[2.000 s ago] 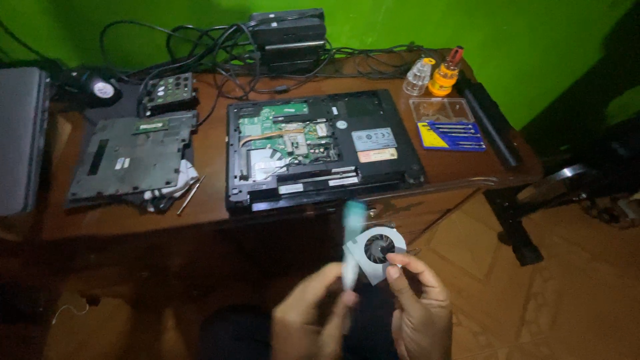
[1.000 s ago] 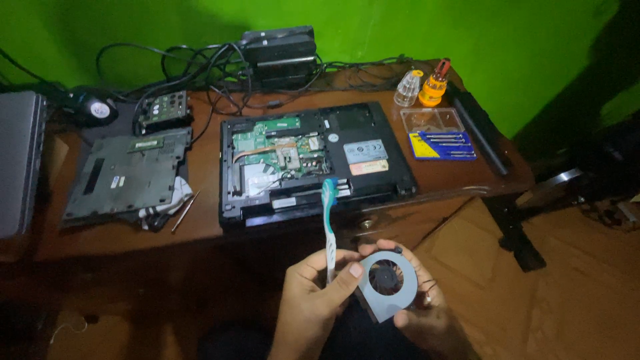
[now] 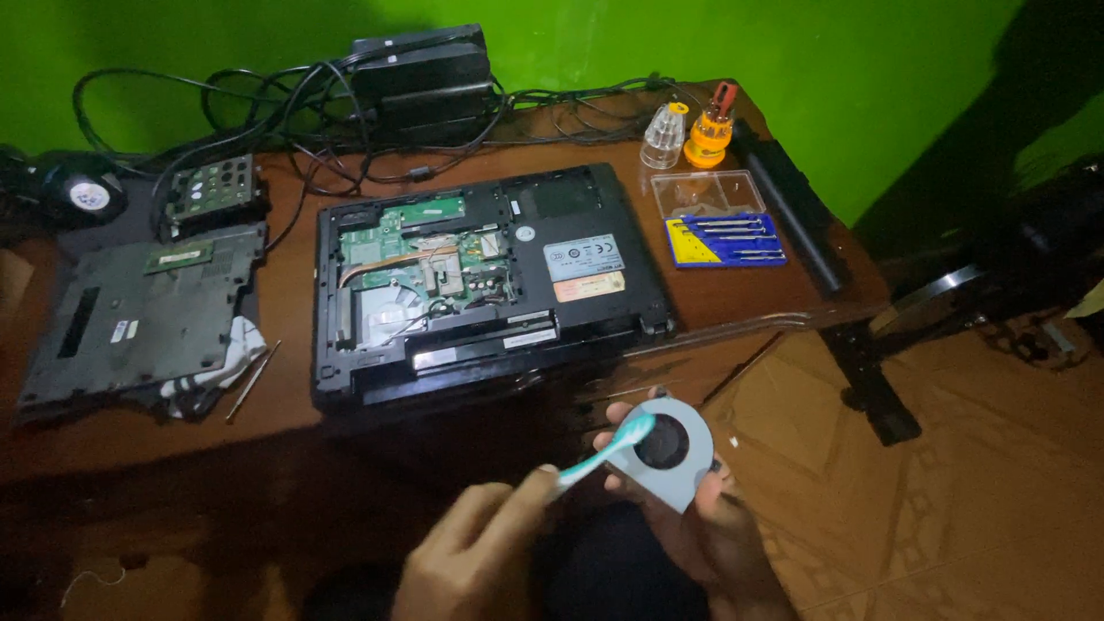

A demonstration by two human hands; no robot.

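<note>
My left hand (image 3: 483,539) grips the handle of a teal and white toothbrush (image 3: 595,459), whose head lies over the opening of a laptop cooling fan (image 3: 700,440). The fan has a pale metal cover and a dark round rotor. My right hand (image 3: 716,535) holds it from behind and below, in front of the desk edge. Beyond, an opened laptop (image 3: 634,293) lies bottom up on the desk, its green circuit board (image 3: 371,248), copper heat pipe (image 3: 392,263) and empty-looking fan recess (image 3: 388,315) exposed.
At left lie a laptop bottom cover (image 3: 129,302) with a memory module (image 3: 178,257), a cloth (image 3: 246,345), a thin screwdriver (image 3: 254,379) and a metal drive caddy (image 3: 214,190). At right are a screwdriver set (image 3: 724,240), a yellow bit holder (image 3: 709,142) and a black bar (image 3: 793,216). Cables (image 3: 328,112) run behind.
The toothbrush has tipped from upright beside the fan to slanting over its opening. My left hand has moved away from the fan, while my right hand still holds it.
</note>
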